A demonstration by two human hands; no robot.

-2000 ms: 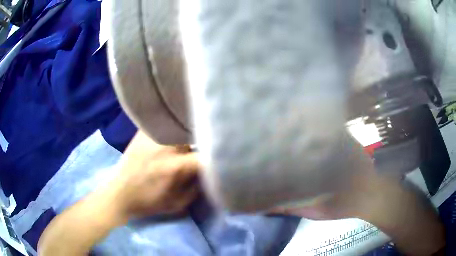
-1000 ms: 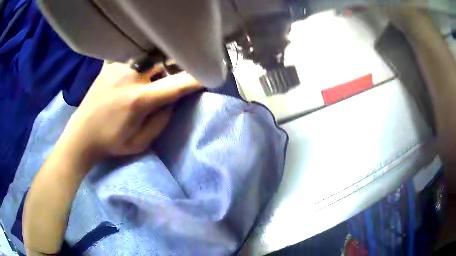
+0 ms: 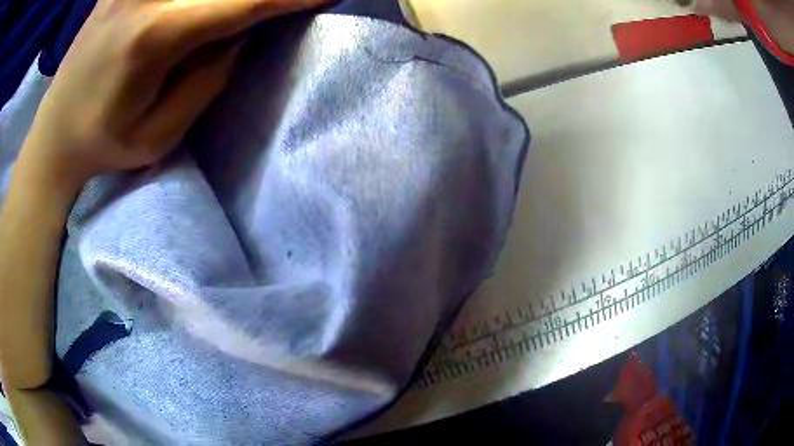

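My left hand (image 3: 131, 96) is at the upper left, curled over the bunched light grey-blue fabric panel (image 3: 348, 200), with its fingertips at the top edge. The panel lies in folds across the left and middle of the white table. A thin dark line runs along its curved right border. A short navy strip (image 3: 94, 341) shows on the pale fabric at lower left. At the top right corner, a skin-toned patch (image 3: 771, 16) shows beside a curved red edge. It may be part of my right hand with a red-handled tool; most is cut off.
The white table (image 3: 644, 165) has a printed ruler scale (image 3: 601, 300) along its front edge. A red sticker (image 3: 663, 37) is on the machine bed at the top. Navy fabric (image 3: 35, 26) shows at upper left. Dark blue cloth with a red print (image 3: 649, 405) is below the table edge.
The view has shifted down and closer, so the machine head is out of the picture. The right forearm has left the right side. The left hand stays on the pale fabric.
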